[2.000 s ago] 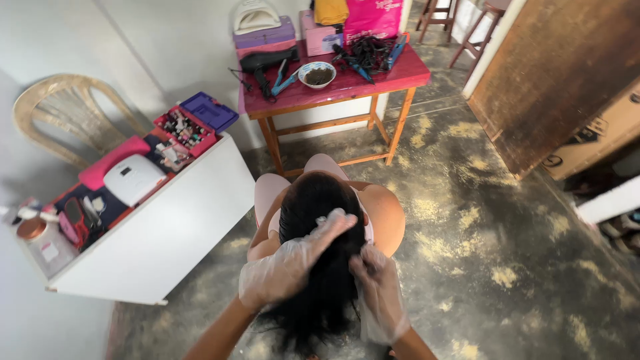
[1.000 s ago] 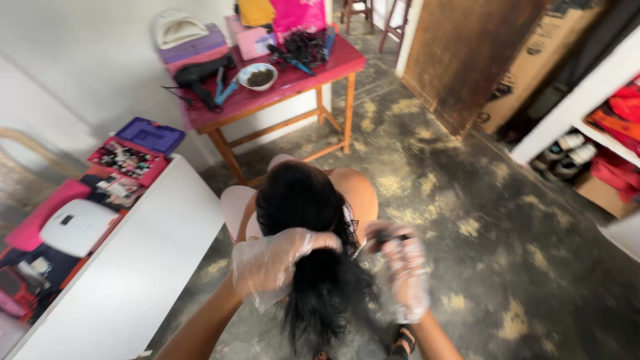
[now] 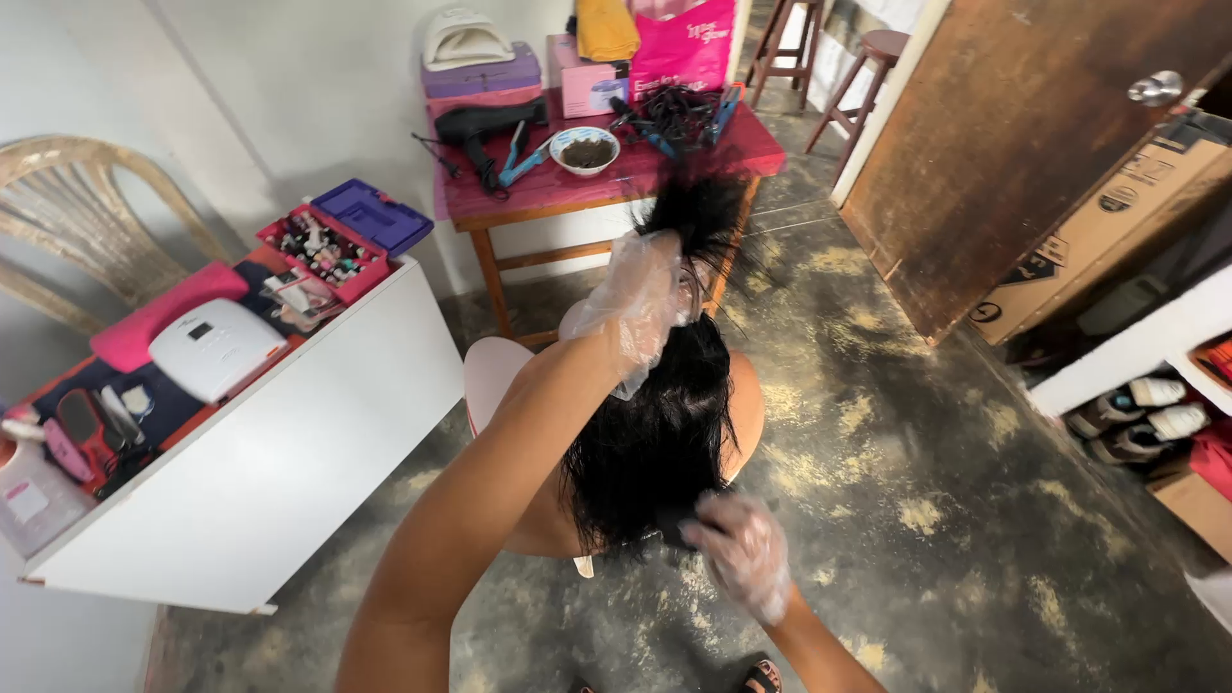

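A person with long black hair [image 3: 650, 452] sits with their back to me. My left hand [image 3: 640, 298], in a clear plastic glove, grips an upper section of the hair and lifts it above the head, its loose ends spreading upward. Lower down, my right hand [image 3: 741, 553], gloved the same way, is at the tips of the hanging hair. Its fingers are curled around something dark, blurred against the hair, perhaps a comb. On the red table beyond is a patterned bowl [image 3: 584, 151] with a dark paste inside.
The red-topped table [image 3: 760, 144] also bears a black hair dryer [image 3: 481, 125] and blue-handled tools. At left, a white desk [image 3: 289, 481] holds a white nail lamp [image 3: 217, 348] and a case of bottles [image 3: 327, 250]. A wooden door [image 3: 1011, 144] and shelved shoes [image 3: 1131, 423] are at right.
My left hand has gone up and forward, raising a section of hair that hung down before. My right hand has moved down to the hair's ends. The view has swung about.
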